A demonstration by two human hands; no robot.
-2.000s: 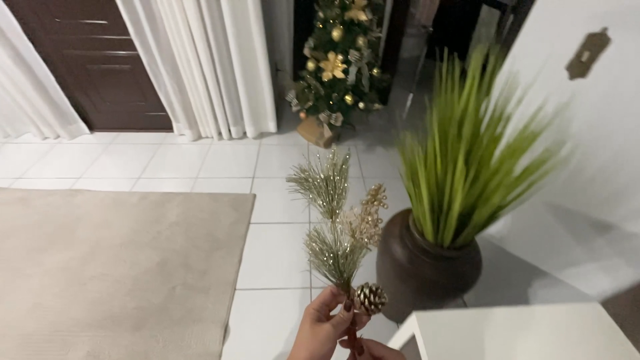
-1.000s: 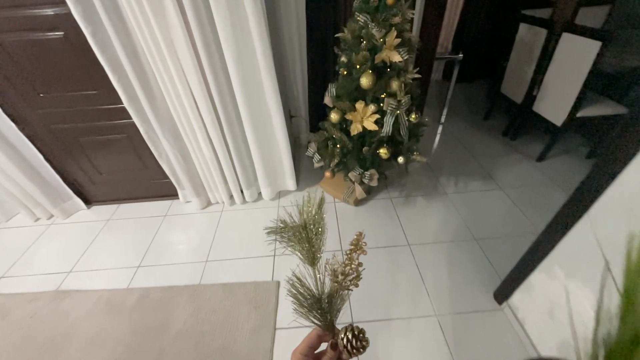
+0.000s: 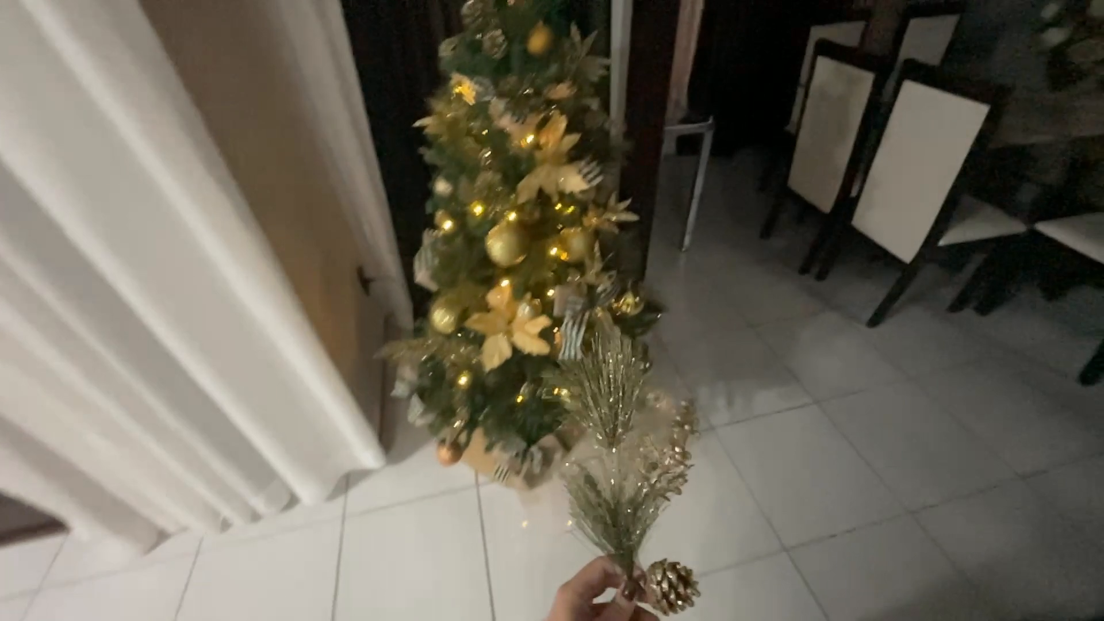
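Note:
At the bottom edge, my left hand (image 3: 599, 593) pinches the stem of a glittery artificial pine pick (image 3: 611, 509). The pick stands upright, with frosted green needles, a sprig of gold berries (image 3: 680, 448) on its right side and a gold-tipped pine cone (image 3: 672, 586) low beside the fingers. Behind it stands a decorated Christmas tree (image 3: 517, 405) with gold baubles, gold poinsettia flowers, striped bows and small lit lights. The top of the pick overlaps the tree's lower right side in view; whether they touch cannot be told. My right hand is out of view.
White curtains (image 3: 198, 259) hang at the left, near the tree. Dark-framed chairs with white backs (image 3: 918, 172) stand at the upper right, and a metal-legged piece of furniture (image 3: 697, 185) is behind the tree. White tiles (image 3: 414, 543) cover the floor.
The view has moved closer to the tree and turned from the rug and potted plant. My right hand, at the stem two seconds ago, is out of view. My left hand still holds the pick.

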